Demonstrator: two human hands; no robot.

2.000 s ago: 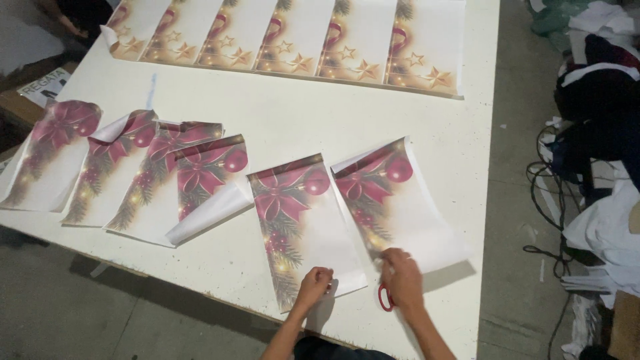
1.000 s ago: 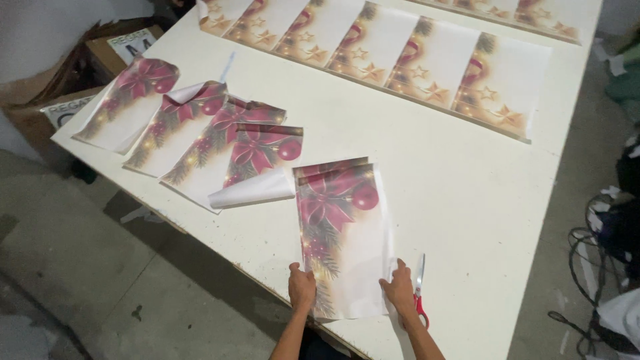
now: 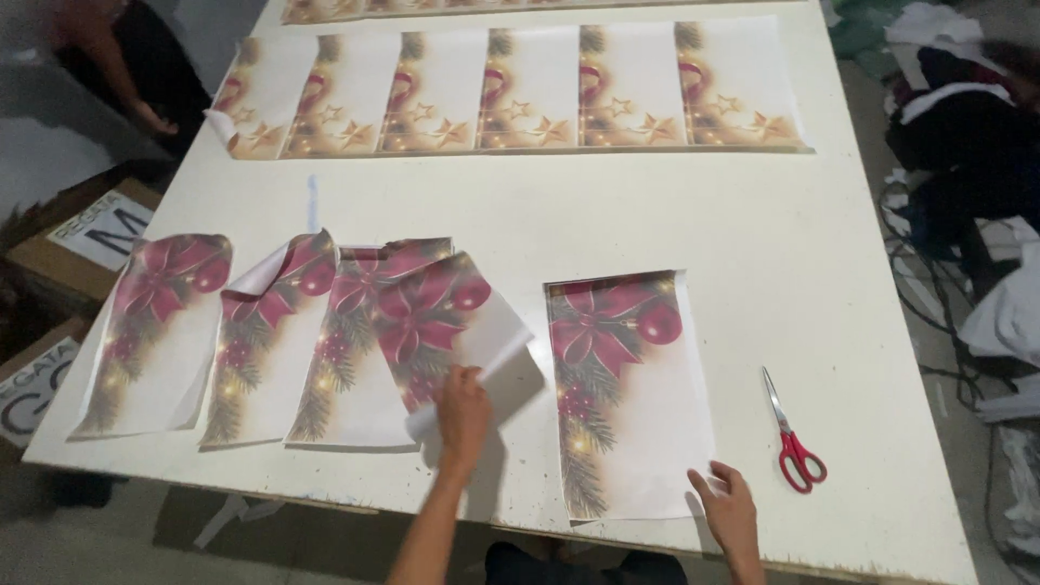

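Note:
My left hand [image 3: 463, 410] grips the lower part of a printed sheet [image 3: 418, 325] with a red bow and bauble, lifted and tilted over its neighbour. Three similar sheets lie to the left: one at the far left [image 3: 154, 341], one with a curled top corner [image 3: 260, 366], and one [image 3: 349, 374] partly covered by the held sheet. My right hand [image 3: 723, 504], fingers apart, is at the lower right corner of another bow-printed sheet [image 3: 642, 422]; whether it touches is unclear. Red-handled scissors [image 3: 796, 451] lie to the right of this hand, blades slightly apart.
A row of star-printed sheets [image 3: 528, 97] lies across the white table [image 3: 569, 211]. Cardboard boxes [image 3: 49, 260] stand beyond the left edge, with a person's arm [image 3: 130, 89] above. Dark and white fabric [image 3: 959, 130] and cables [image 3: 926, 292] lie beyond the right edge.
My left hand has moved left from the sheet in front of me and now holds the neighbouring one, whose folded-over part is opened out. My right hand remains near the front sheet's lower right corner.

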